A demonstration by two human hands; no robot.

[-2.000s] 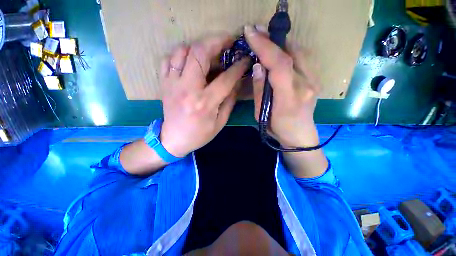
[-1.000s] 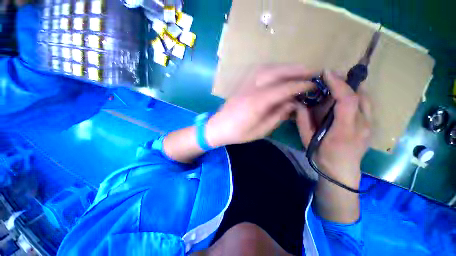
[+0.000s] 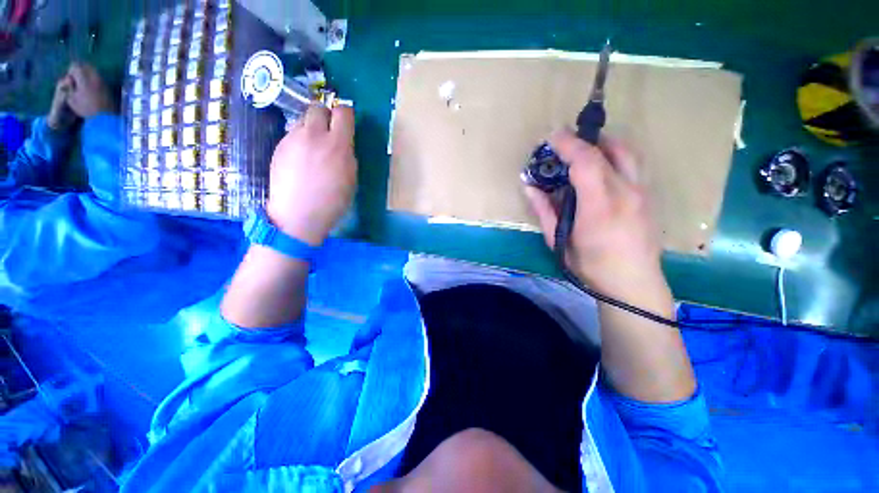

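My right hand holds a dark, shiny round housing between thumb and fingers above the cardboard mat. The same hand holds the soldering iron, its silvery tip pointing away from me and its cord running back under the palm. My left hand, with a blue wrist strap, is at the left, its fingertips on the loose battery cells beside the solder spool. The fingers hide most of the pile; whether they grip a cell cannot be told.
A blister tray with rows of white-yellow batteries lies at the left. Two round housings and a white round part on a pale lead are at the right. A black-yellow item is at the far right. Another person's hands show far left.
My left hand has left the housing and moved left to the battery pile. My right hand still holds the housing and iron. The view has shifted, showing the battery tray and another person's hands.
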